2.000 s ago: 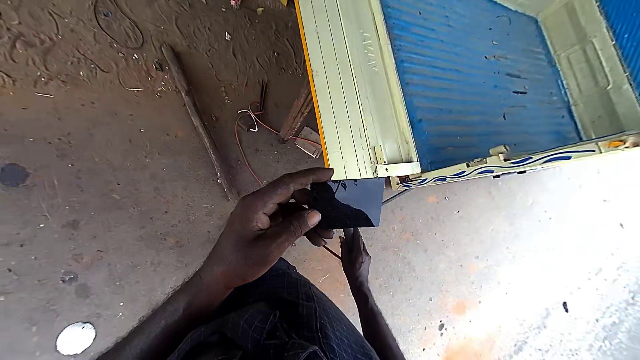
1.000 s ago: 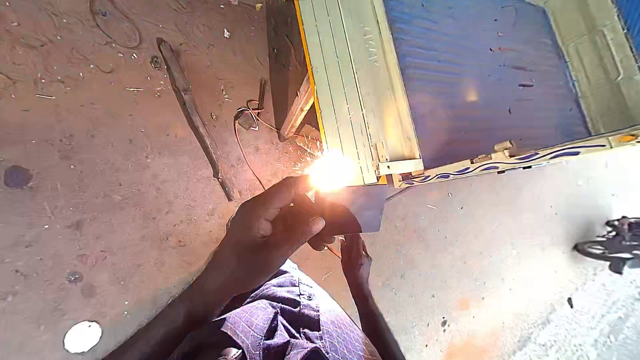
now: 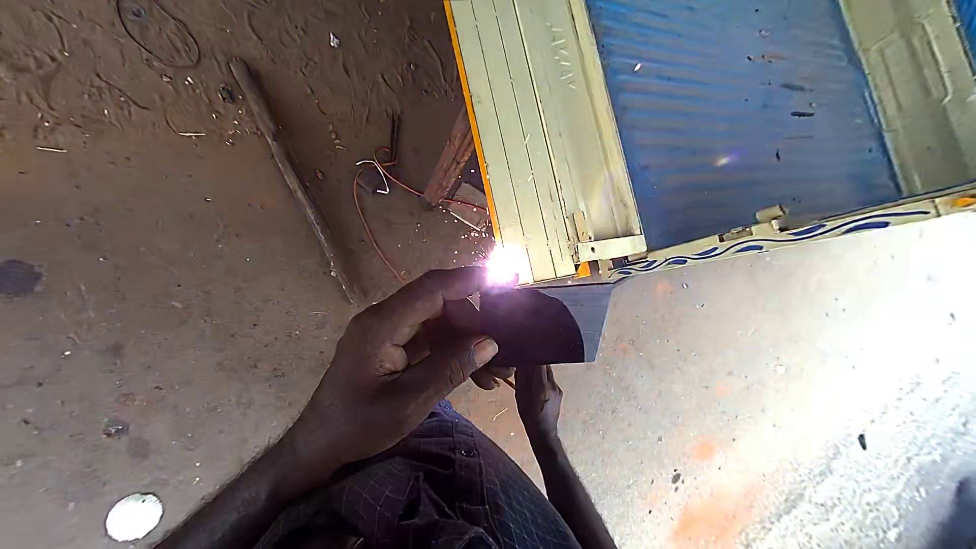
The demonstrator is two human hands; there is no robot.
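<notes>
My left hand [image 3: 412, 358] grips a dark flat plate, perhaps welding glass [image 3: 545, 328], between thumb and fingers, just below the corner of a cream metal panel [image 3: 526, 137]. A bright welding arc [image 3: 505, 265] with flying sparks burns at that corner, right by my left fingertips. Under the plate is my right hand [image 3: 538, 396], partly hidden; a thin rod shows by its fingers, and what else it holds is out of sight. The panel belongs to a cargo bed with a blue ribbed floor [image 3: 732, 114] and a painted side rail [image 3: 762, 242].
A long wooden stick [image 3: 293, 179] lies on the dirt to the left. Orange and white wires [image 3: 370, 221] run beside a wooden block [image 3: 450, 162] near the panel's edge. A wire loop [image 3: 156, 34] lies at the upper left, a white round thing [image 3: 134, 517] at the lower left.
Two seconds ago no arc was lit; one second ago it was burning at the panel's corner, and it still burns. My left hand has kept its grip on the dark plate. A motorcycle seen at right has left view.
</notes>
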